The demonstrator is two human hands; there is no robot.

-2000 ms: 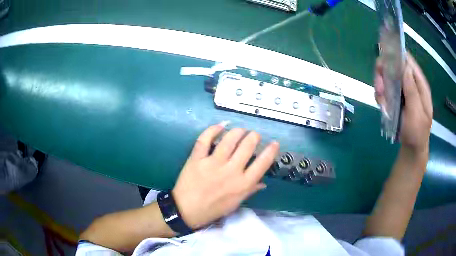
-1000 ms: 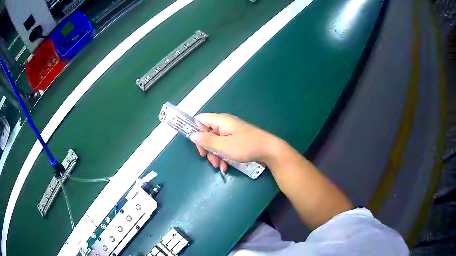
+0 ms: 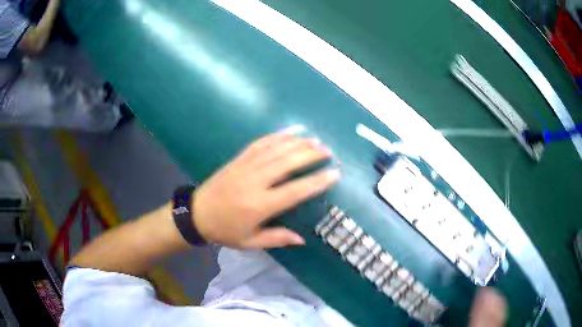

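My left hand (image 3: 258,188), with a dark wristband, is over the green bench left of the ribbed grey bar block (image 3: 380,265). Its fingers are apart and blurred, and no part shows in them. A small whitish patch shows at the fingertips; I cannot tell what it is. The bar block lies slanted near the bench's front edge. The bright silver fixture (image 3: 440,220) lies beyond it, with round points and tape-like tabs. My right hand (image 3: 489,310) shows only as a blurred fingertip at the bottom edge, near the fixture's lower end; its hold is hidden.
A loose grey bar (image 3: 494,102) lies beyond the long white stripe. The blue air hose (image 3: 561,135) crosses its lower end, and a clear tube (image 3: 475,133) runs toward the fixture. Another person's arm (image 3: 41,29) is at upper left. A red bin (image 3: 568,41) is at upper right.
The view has swung to the left. My left hand has come into view. My right hand, which held a silver strip over the bench, is now almost out of view, and the strip cannot be made out.
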